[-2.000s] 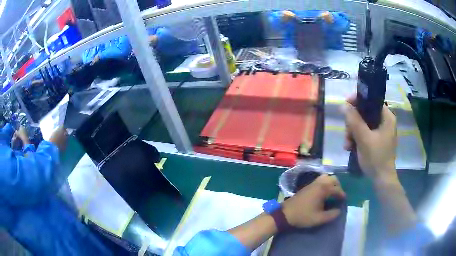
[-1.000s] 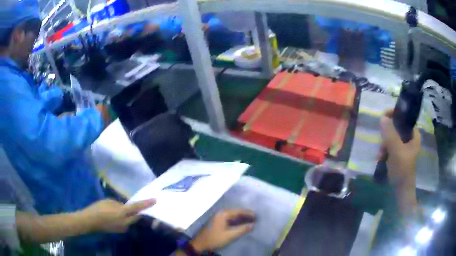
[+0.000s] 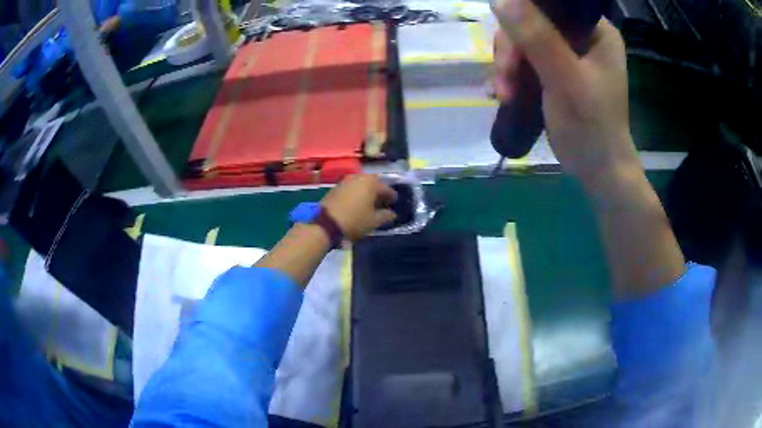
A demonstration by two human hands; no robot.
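Observation:
My right hand (image 3: pixel 576 100) is raised at the upper right and grips the black electric screwdriver (image 3: pixel 520 117), whose thin bit points down. My left hand (image 3: pixel 359 207) is at the screw tray (image 3: pixel 428 219), its fingertips over the dark heap inside the clear plastic lining. Whether it pinches a screw cannot be told. The black unit housing (image 3: pixel 418 334) lies face up just below the tray, with a band of slots near its far end and a pale label near its near end. No hand touches it.
The white work sheet (image 3: pixel 309 359) with yellow tape lies under the unit. Red padded boards (image 3: pixel 297 100) lie behind the green bench edge, beside a taped white sheet (image 3: pixel 447 125). Black panels (image 3: pixel 92 251) stand at left. A grey post (image 3: pixel 117 100) rises at upper left.
The view has swung right and down. My left hand has moved from the white sheet to the screw tray. The paper with a printed picture, held out by another person's hand, is out of view.

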